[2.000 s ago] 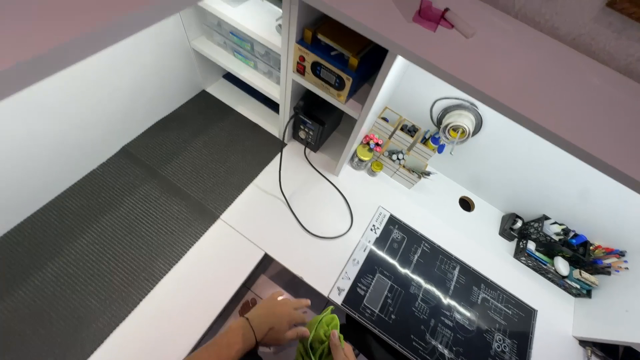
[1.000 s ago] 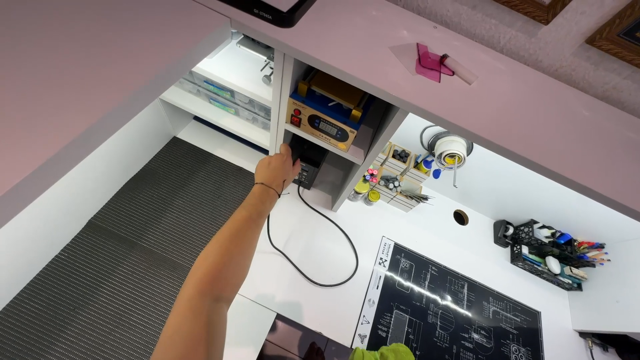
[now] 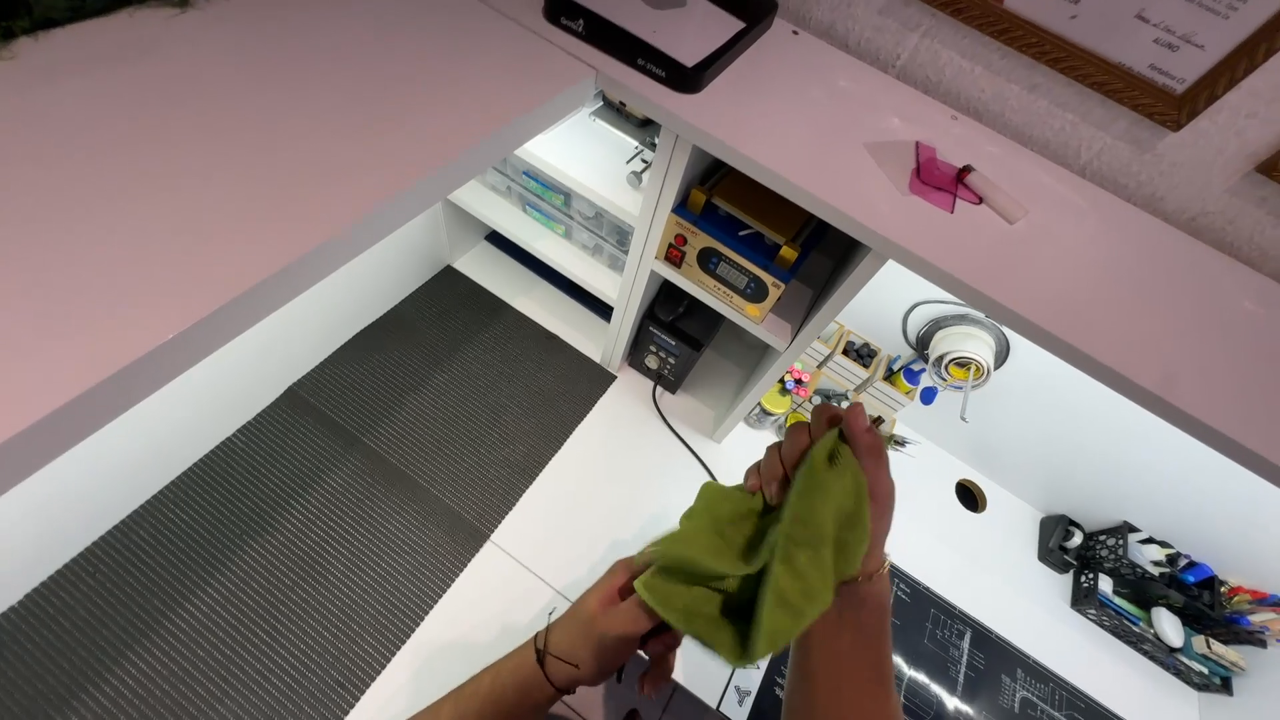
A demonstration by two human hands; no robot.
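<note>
A crumpled green cloth [image 3: 760, 560] is stretched between my two hands above the white desk. My left hand [image 3: 610, 625], with a dark cord at its wrist, grips the cloth's lower left edge. Its upper right part is in my right hand [image 3: 835, 480], which has a thin bracelet. Beyond the hands, a black soldering station [image 3: 672, 340] sits in the lower cubby, and its black cable [image 3: 685, 430] runs down behind the cloth. A black work mat with white line drawings [image 3: 960, 650] lies below my right forearm, partly hidden.
A ribbed dark mat [image 3: 330, 480] covers the left desk. Above the soldering station is a boxed device with a display [image 3: 725, 270]. Further right are a solder-spool-like white roll [image 3: 960, 355] and a black organizer of tools [image 3: 1150, 610]. A pink ledge [image 3: 1080, 260] overhangs the desk.
My left hand has come away from the lower cubby and down to the cloth. The cloth, low at the frame's bottom before, is now raised between both hands. The view has shifted.
</note>
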